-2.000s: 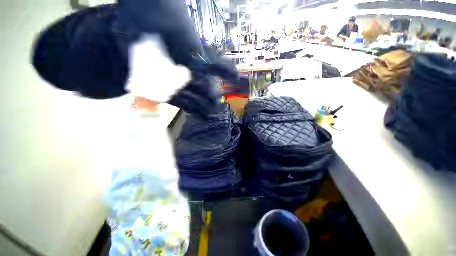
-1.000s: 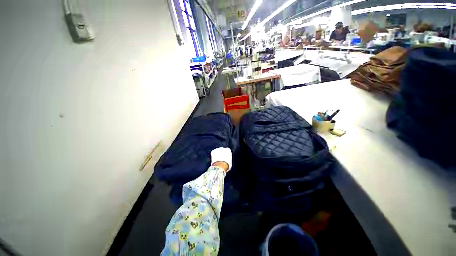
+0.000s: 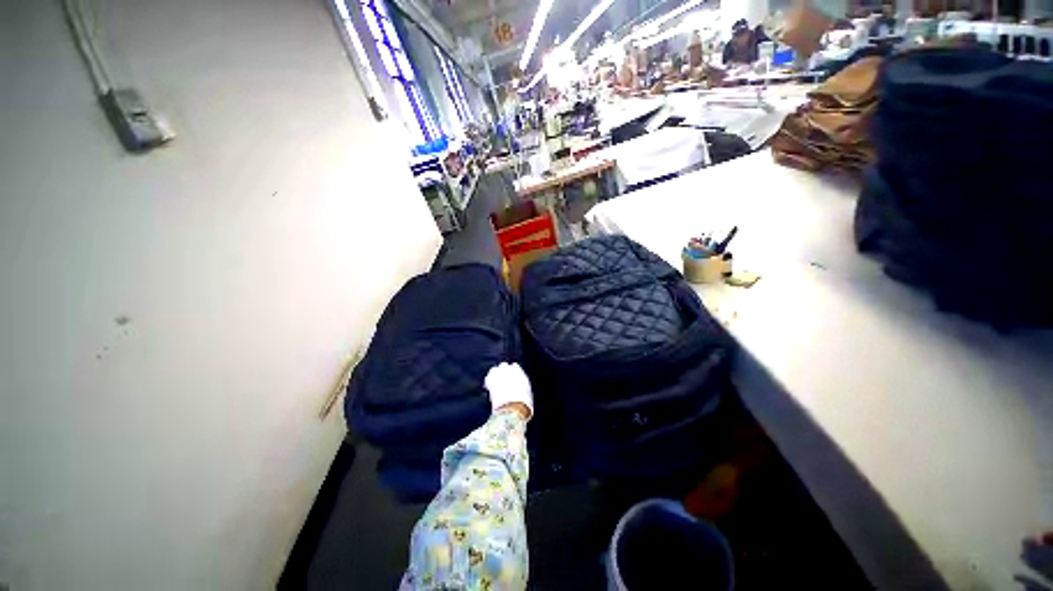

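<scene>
My left hand (image 3: 507, 387), in a white glove with a floral sleeve, rests against the right side of the top quilted backpack (image 3: 427, 335) on the left pile. The backpack lies flat with its diamond stitching up; whether my fingers grip it cannot be told. A second pile, topped by a quilted backpack (image 3: 606, 300), stands close to its right. My right hand is out of the picture.
A white worktable (image 3: 831, 312) runs along the right, bearing a tan tool holder (image 3: 704, 263), brown pieces (image 3: 834, 116) and a dark stack (image 3: 970, 196). A bucket (image 3: 670, 548) stands below. A wall (image 3: 208, 289) is left; a red crate (image 3: 525, 234) is behind.
The backpack that was blurred in the air at upper left now lies on the left pile. My left hand stays at its right side, while the view has shifted.
</scene>
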